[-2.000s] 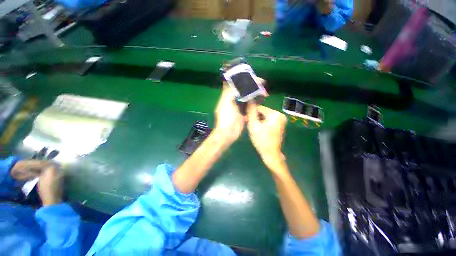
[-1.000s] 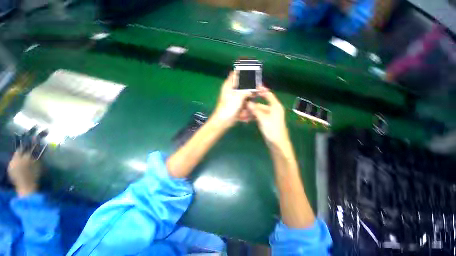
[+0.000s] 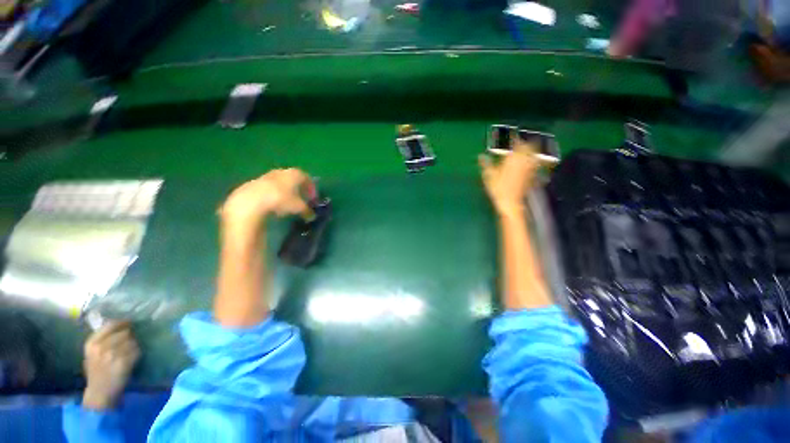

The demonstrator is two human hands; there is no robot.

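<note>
My left hand (image 3: 268, 195) is bent over the upper end of a black phone housing (image 3: 303, 242) at centre left. Its fingertips touch or overlap the housing; blur hides whether they grip it. My right hand (image 3: 511, 180) reaches over a short row of dark, white-edged display modules (image 3: 544, 145). Its thumb and fingers are apart, the fingertips over the row. A single dark display piece with white ends (image 3: 415, 150) lies on the green bench between my hands, a small gold tab at its top.
Stacked glossy black trays (image 3: 684, 251) stand at the right, with a small dark piece (image 3: 637, 137) at their far edge. A pale sheet (image 3: 78, 238) and another person's hand (image 3: 110, 359) are at the left. A grey flat piece (image 3: 242, 105) lies on the far strip.
My hands have separated, left to the black housing and right to the module row. The white-edged screen assembly is no longer held; a display piece now lies on the bench between them.
</note>
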